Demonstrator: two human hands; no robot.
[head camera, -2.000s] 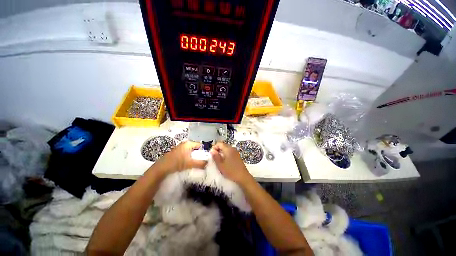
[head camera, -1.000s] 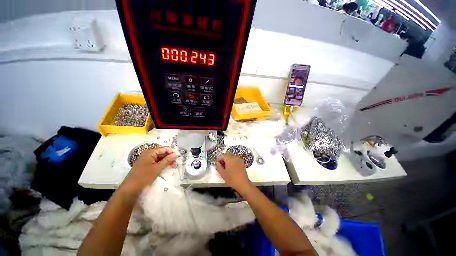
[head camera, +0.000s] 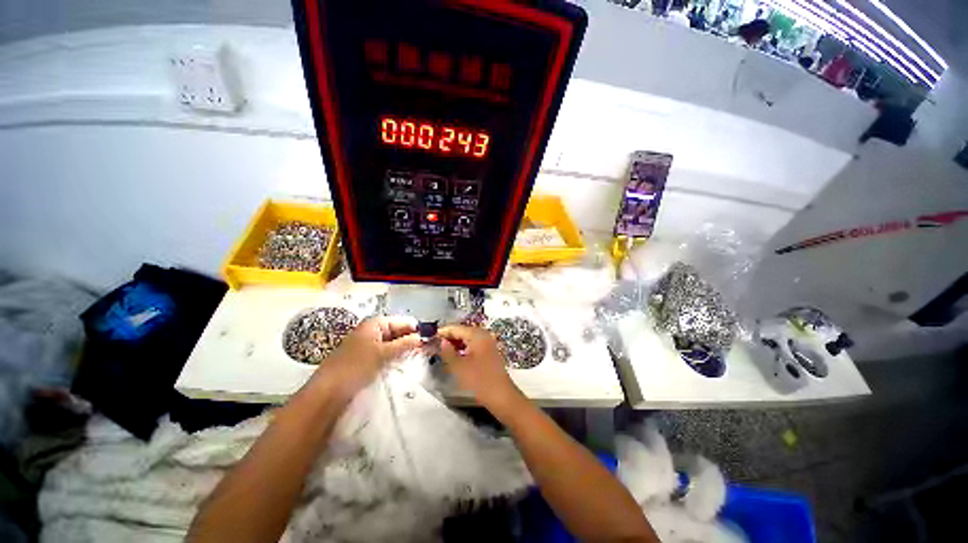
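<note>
A white fur trim (head camera: 401, 424) hangs from the machine seat down over my lap, its pale backing showing. My left hand (head camera: 366, 355) pinches its upper end just left of the dark nose tip (head camera: 427, 330) of the snap machine. My right hand (head camera: 474, 358) is close on the other side, fingertips drawn together beside the nose; what they hold is too small to tell. The hands and fur hide the lower die. Parts wells with silver pieces lie left (head camera: 318, 334) and right (head camera: 518, 342) of the hands.
The black control panel (head camera: 435, 180) stands above my hands and reads 000243. Yellow trays (head camera: 246, 274) flank it. A phone (head camera: 643, 194), clear fastener bag (head camera: 690, 302) and blue crate (head camera: 770, 511) are at right. More white fur (head camera: 117, 477) lies at left.
Between one second ago and now, both hands have come together at the nose and the fur's end has been lifted up there, covering the die. The view has shifted slightly.
</note>
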